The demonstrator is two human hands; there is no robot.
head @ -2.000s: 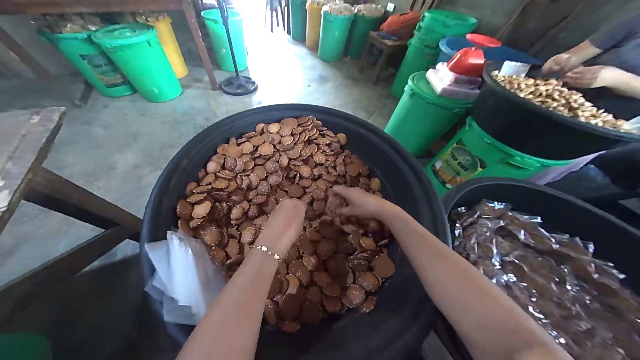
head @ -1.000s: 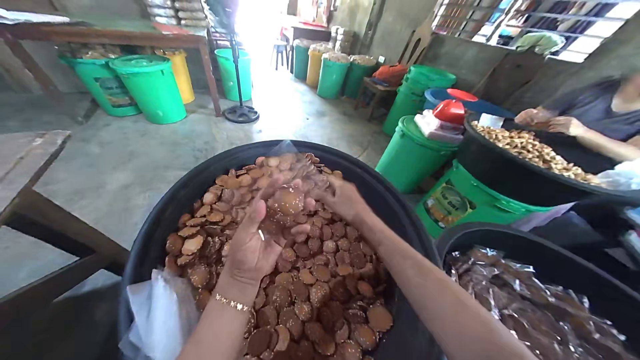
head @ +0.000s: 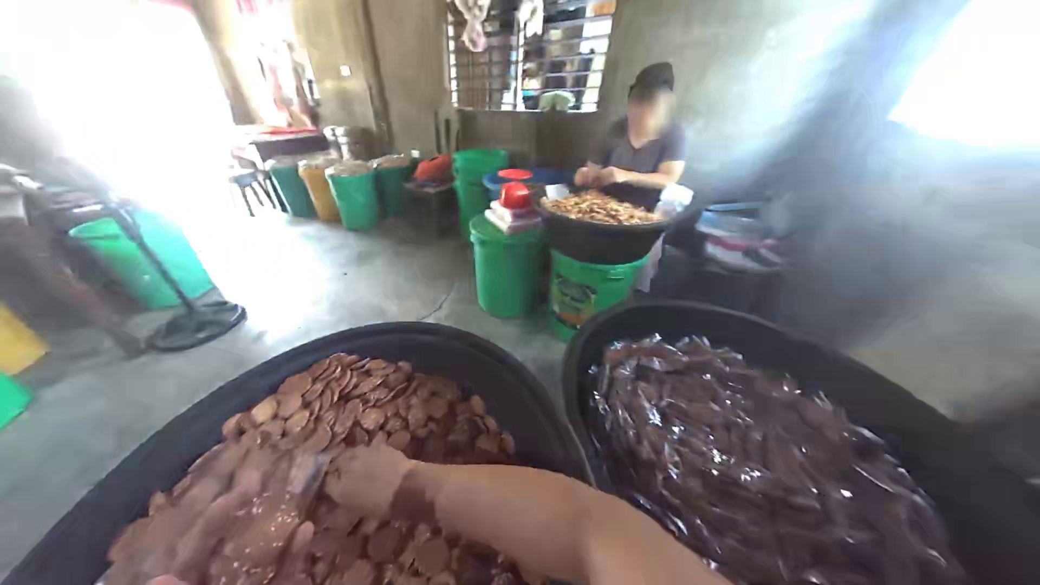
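Thin round brown biscuits (head: pixel 422 406) are heaped in a large black tub (head: pixel 487 366) in front of me. My left hand (head: pixel 219 520), badly blurred, is low over the left part of the heap, its fingers and thumb around a shiny clear plastic bag (head: pixel 272 516) with brown pieces in it. My right hand (head: pixel 366 479) is beside it, fingertips at the bag's near end, seemingly pinching the plastic. Blur hides the exact finger positions. At the right, a second black tub (head: pixel 780 333) holds many clear packets of brown biscuits (head: pixel 715 439).
Beyond the tubs, a person (head: pixel 642 154) works at a black basin (head: pixel 601 240) of light brown pieces on a green bucket (head: pixel 597 284). A lidded green bin (head: pixel 508 268) with red and white items stands beside it. A black stand base (head: pixel 195 325) is on the floor at left.
The view has swung right, bringing in more of the packet tub. My hands were apart in the biscuits, then raised with a clear bag between them; now they are low over the heap's left part.
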